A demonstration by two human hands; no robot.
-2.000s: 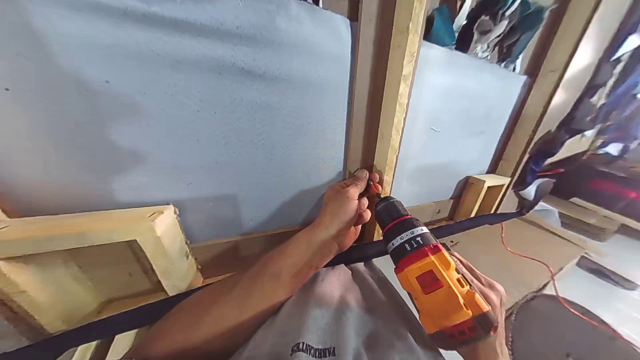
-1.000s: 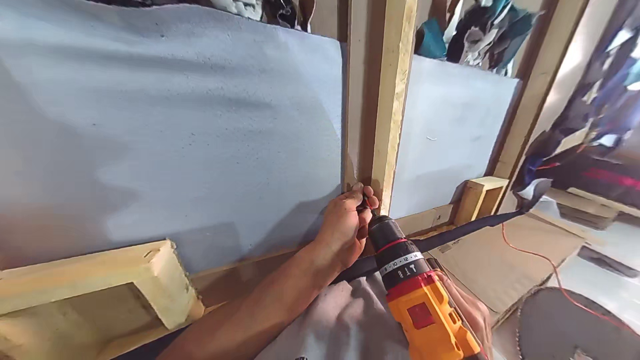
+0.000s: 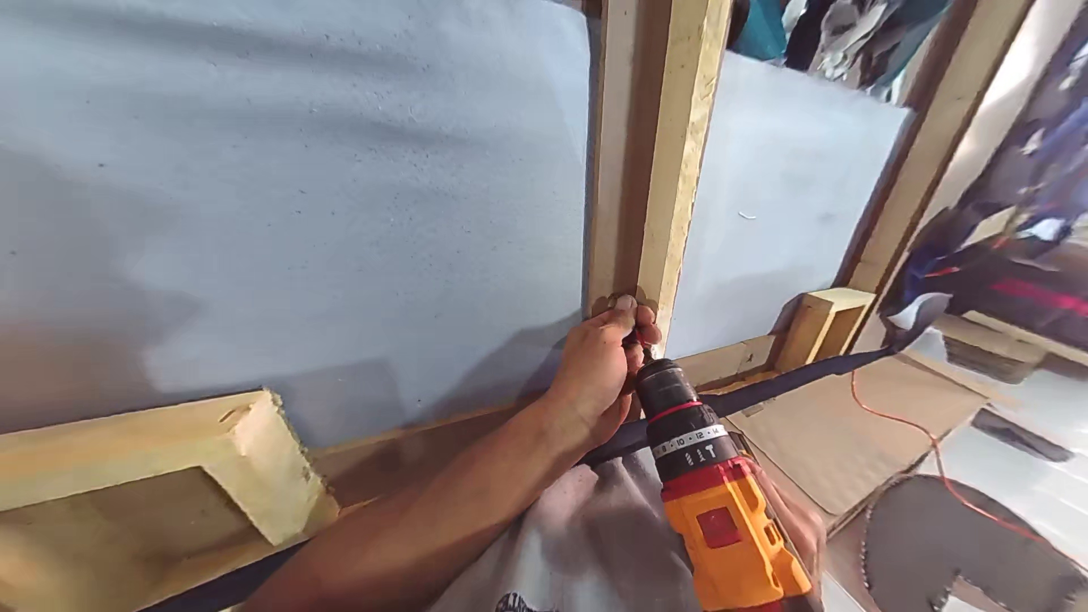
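Note:
A yellow and black cordless drill (image 3: 722,501) points up and away, its chuck near the foot of an upright wooden stud (image 3: 671,195). My right hand (image 3: 790,518) is wrapped around the drill's far side, mostly hidden by its body. My left hand (image 3: 599,361) has its fingers pinched together at the drill's tip, against the stud's lower end. A small dark and red piece, perhaps the bit or its holder, shows between those fingers; whether a screw is there is hidden.
Pale blue sheeting (image 3: 382,212) backs the frame. A wooden box frame (image 3: 255,450) stands lower left, a smaller one (image 3: 837,319) at right. A dark strap (image 3: 790,384) crosses below; an orange cord (image 3: 935,442) trails over cardboard (image 3: 858,433).
The left hand's fingers have shifted about the drill's tip while staying at the stud. The drill remains in my right hand. The view has moved slightly.

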